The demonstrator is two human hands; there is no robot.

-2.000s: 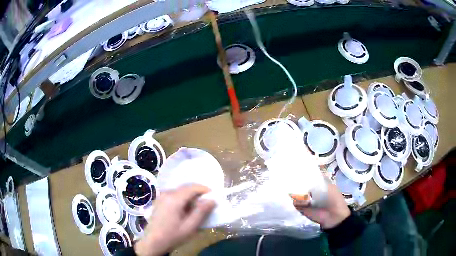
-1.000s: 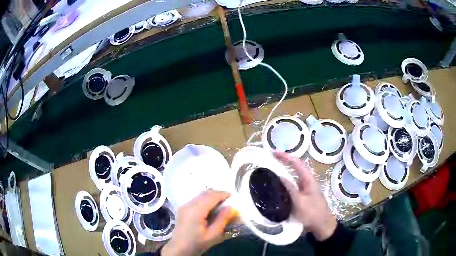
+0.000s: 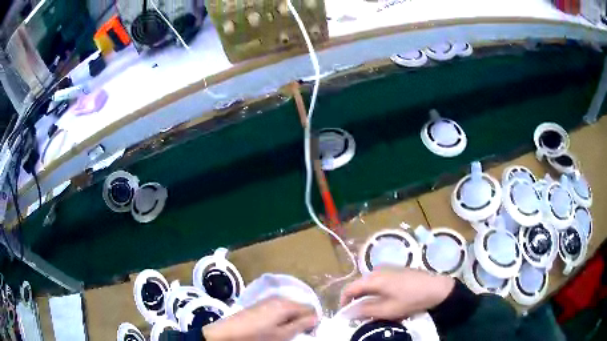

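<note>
A white ring housing with a glossy black centre (image 3: 381, 332) lies at the bottom edge, partly cut off. My right hand (image 3: 399, 293) is over its upper rim, fingers bent, with the fingertips at its left part. My left hand (image 3: 269, 322) is just left of it, fingers curled close to a small white part; what they pinch is hidden. A plain round white dish (image 3: 283, 288) lies behind my left hand, partly covered by it. A thin white cord (image 3: 309, 153) hangs down the middle to the bench near my hands.
Black-centred housings (image 3: 219, 281) lie at left, grey-centred ones (image 3: 499, 252) pile up at right. Behind is the green conveyor belt (image 3: 246, 153) with a few housings and a brown diverter bar (image 3: 321, 180) with a red end. A white shelf (image 3: 180, 83) runs beyond it.
The view has tilted up, showing more shelf. The black-centred housing has gone from tilted up between my hands to low at the bottom edge. The orange spot at my left fingers no longer shows.
</note>
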